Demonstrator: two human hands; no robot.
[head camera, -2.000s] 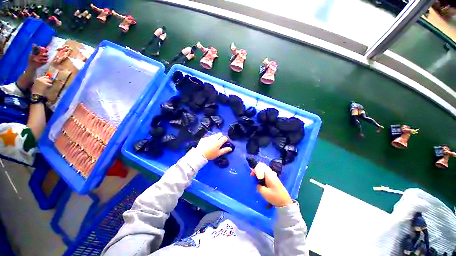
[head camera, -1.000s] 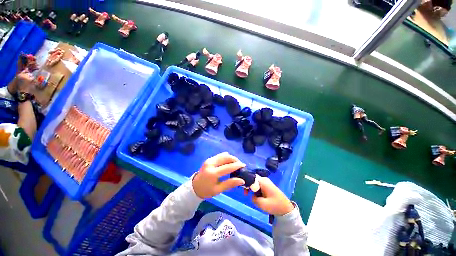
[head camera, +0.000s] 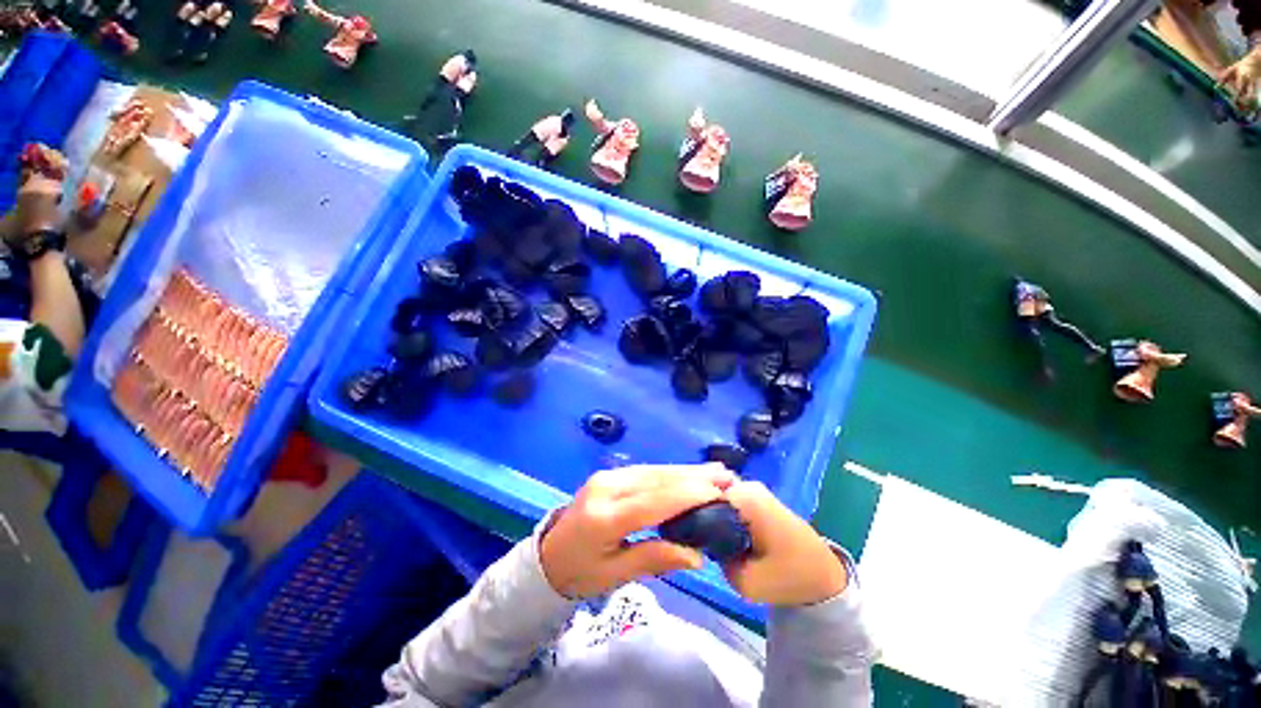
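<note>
My left hand (head camera: 622, 526) and my right hand (head camera: 786, 544) meet over the near edge of the blue parts tray (head camera: 553, 477). Between them is a black hair piece (head camera: 708, 528), with the fingers of both hands around it. The figure under it is hidden by the piece and my fingers. Loose black hair pieces (head camera: 526, 228) lie heaped at the back, left and right of the tray. One single piece (head camera: 603, 425) lies apart, hollow side up, near the tray's middle.
A lined tray (head camera: 297, 208) with rows of flesh-coloured parts is at left, beside another worker's hand. Pink-and-red figures (head camera: 703, 155) stand on the green conveyor (head camera: 913, 208) beyond. White paper (head camera: 954, 574) and dark figures (head camera: 1137, 629) on a ribbed sheet are at right. A blue slatted crate (head camera: 297, 609) is below.
My left hand has moved from the loose pieces to my right hand, and both now close around the black piece. The pale part seen between them a second ago is covered. Belt figures sit slightly further right.
</note>
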